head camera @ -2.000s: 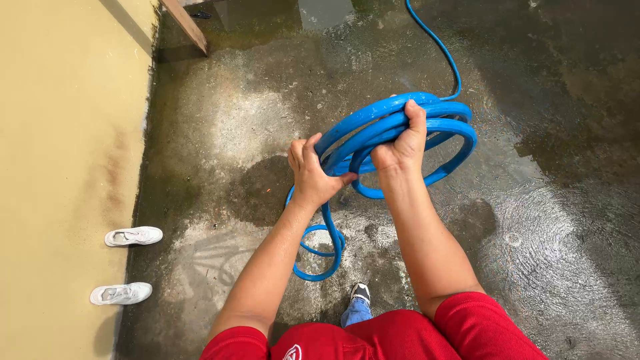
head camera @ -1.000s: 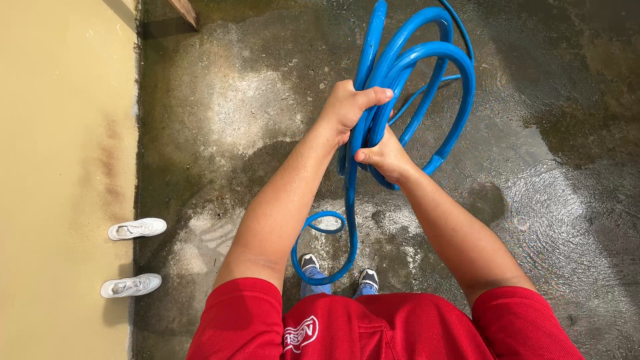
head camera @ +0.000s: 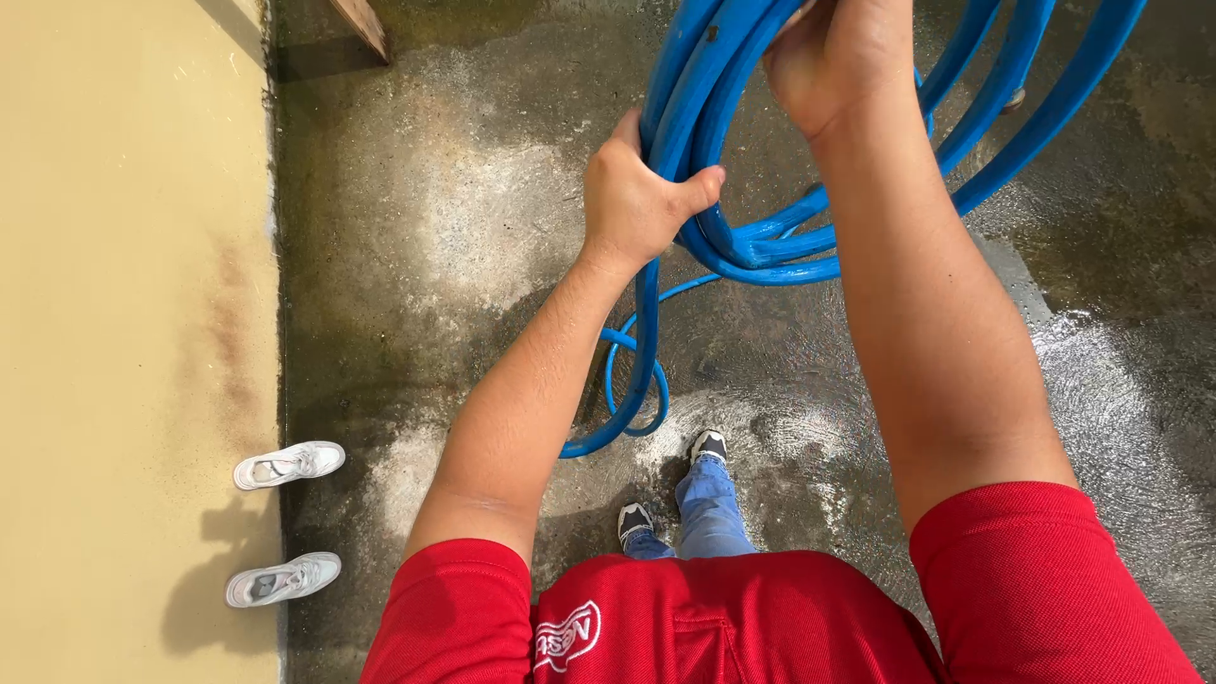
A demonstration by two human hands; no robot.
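Observation:
Several loops of a blue hose (head camera: 788, 252) hang in front of me at the top of the head view. My left hand (head camera: 646, 195) is closed around the loops' left side, thumb across the front. Higher up, my right hand (head camera: 836, 66) is at the upper part of the coil; its fingers are hidden behind the palm and cut off by the frame edge, so its grip cannot be made out. A length of the hose drops below my left hand and curls in a small loop above the wet floor.
Two white shoes (head camera: 290, 465) stick out at the edge of the yellow wall (head camera: 123, 285) on the left. A wooden post (head camera: 363, 27) stands at the top left. Wet concrete floor (head camera: 475, 218) lies below, and my own shoes (head camera: 708, 445) stand on it.
The coil and both hands have moved up in the view. My right hand, beside the left one a second ago, is now above and to the right of it.

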